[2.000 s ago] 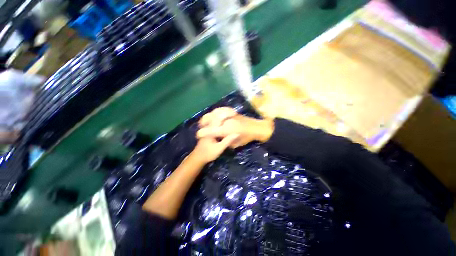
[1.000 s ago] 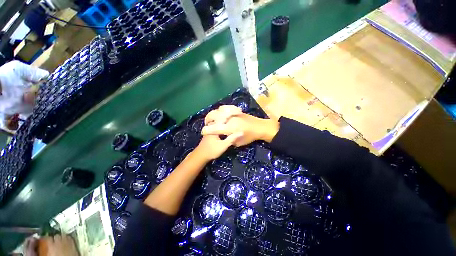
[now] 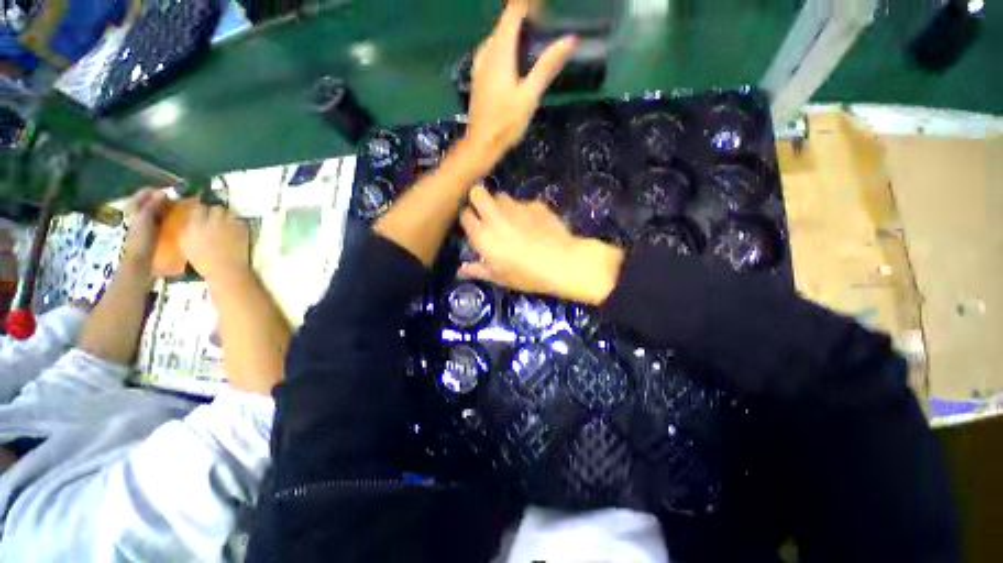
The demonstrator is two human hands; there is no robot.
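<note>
A glossy black blister tray (image 3: 597,379) with round pockets lies in front of me. My left hand (image 3: 508,94) reaches past its far edge over the green belt. Its thumb and fingers are spread at the left end of a blurred black cylinder (image 3: 583,64); whether they grip it cannot be told. Part of another dark cylinder (image 3: 464,73) shows left of that hand. My right hand (image 3: 533,244) is low over the tray, palm down, fingers loosely apart, with nothing seen in it. Tray pockets under my hands and forearms are hidden.
The green conveyor belt (image 3: 258,83) carries cylinders at left (image 3: 342,108) and far right (image 3: 944,35). A white post (image 3: 819,55) rises at the tray's far right corner. Cardboard (image 3: 951,220) lies to the right. At left, a person's hands (image 3: 218,236) hold an orange block (image 3: 172,238) over newspaper (image 3: 297,220).
My clasped hands have parted. The left has reached forward over the belt to a cylinder; the right stays over the tray. The view has turned left, bringing the neighbour's arms into sight.
</note>
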